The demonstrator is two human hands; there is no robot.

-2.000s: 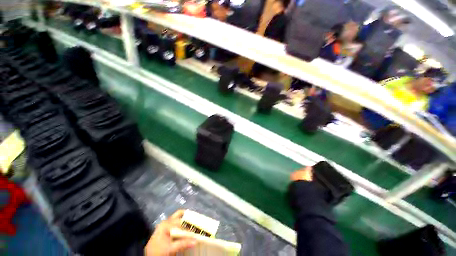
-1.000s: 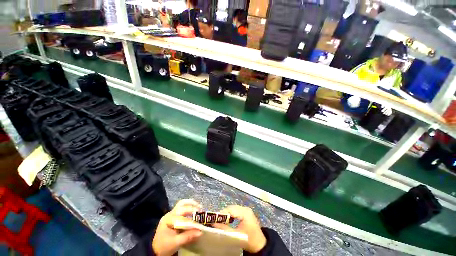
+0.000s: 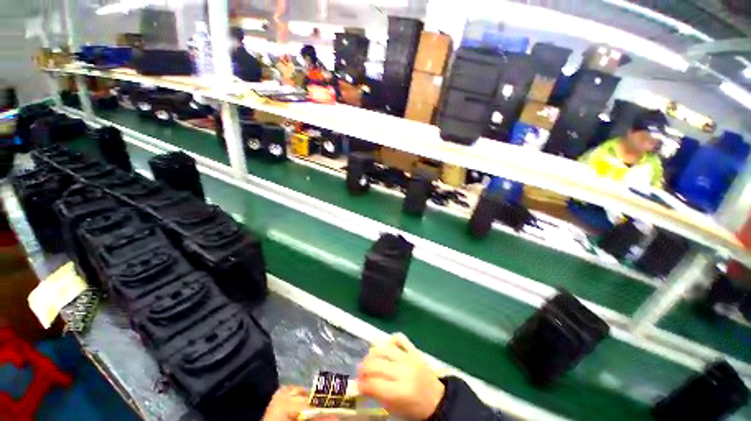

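Observation:
My left hand (image 3: pixel 286 404) is at the bottom edge, partly cut off, and holds a small label sheet (image 3: pixel 333 388) with dark printed rectangles and pale backing paper under it. My right hand (image 3: pixel 400 377) is at the sheet's right end, fingers bent together. Whether a label is between its fingertips cannot be told. A black box-shaped unit (image 3: pixel 385 275) stands on the green belt beyond my hands. Another black unit (image 3: pixel 560 337) sits tilted on the belt to the right, and a third (image 3: pixel 702 396) is at the lower right.
Black units with handles up (image 3: pixel 206 341) stand in two long rows at left. Plastic-covered bench (image 3: pixel 309 345) lies beside the belt's white rail. Pale paper (image 3: pixel 59 294) and a patterned sheet are at the bench's left edge. A raised white shelf (image 3: pixel 387 125) crosses beyond; a person (image 3: pixel 630 156) is behind it.
My right hand has come back from a unit on the belt to the label sheet, and now sits higher at its right end. The view has shifted; belt units appear lower and further right than a second ago.

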